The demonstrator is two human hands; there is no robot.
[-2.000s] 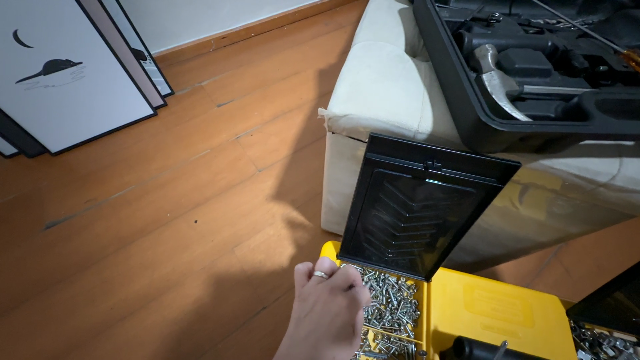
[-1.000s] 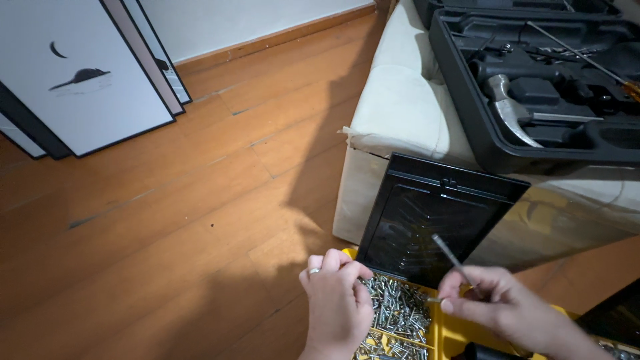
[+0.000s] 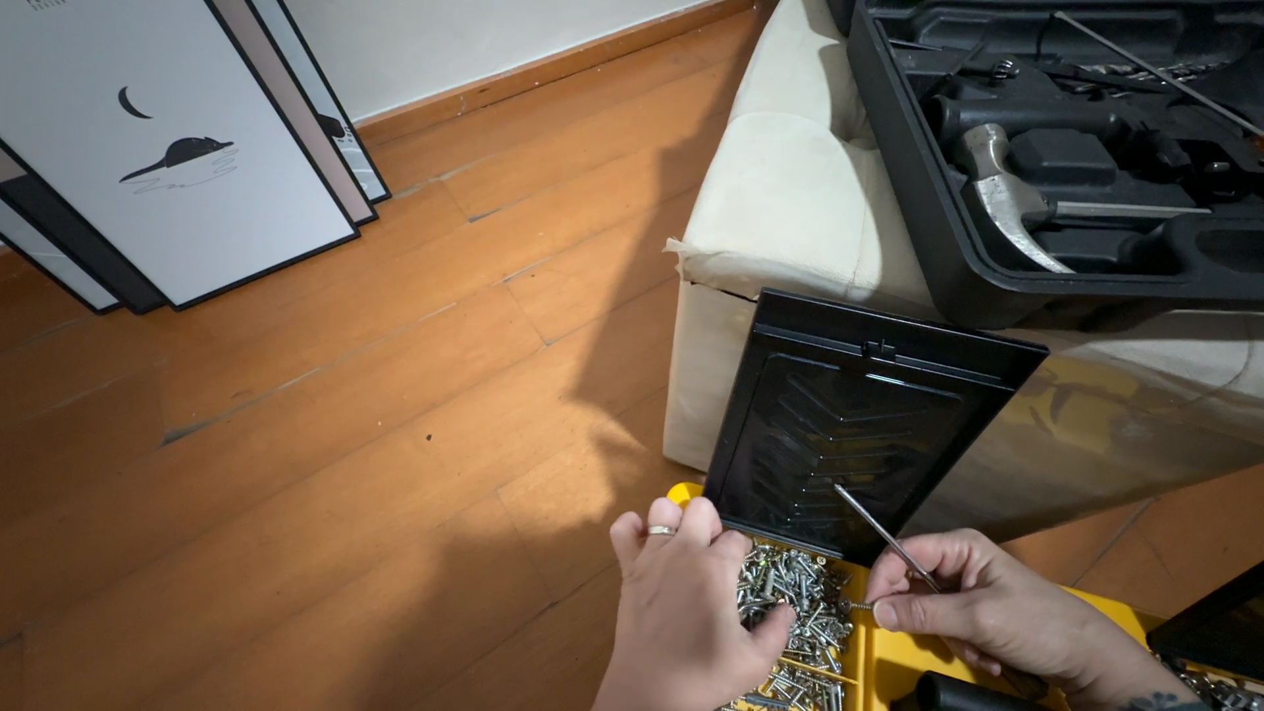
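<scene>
My left hand (image 3: 691, 592) rests at the left rim of a yellow organizer box (image 3: 894, 662), with its thumb over the loose metal screws (image 3: 800, 602) in a compartment; whether it grips anything is hidden. My right hand (image 3: 973, 602) pinches a small screw (image 3: 857, 604) between thumb and finger above the compartment's right edge. The same hand also holds a thin metal shaft (image 3: 884, 533), likely a screwdriver's, which points up and left. Behind the screws the black lid (image 3: 849, 425) of the box stands raised.
A black tool case (image 3: 987, 286) with a claw hammer (image 3: 1002, 193) lies on a pale upholstered seat (image 3: 790, 188). Framed prints (image 3: 227, 197) lean at the back left on the wooden floor (image 3: 395, 474). A black handle-like object (image 3: 963, 691) lies at the bottom edge.
My right hand, out of view two seconds ago, has come in from the right with the metal shaft. My left hand stays at the box's left rim. The lid remains raised.
</scene>
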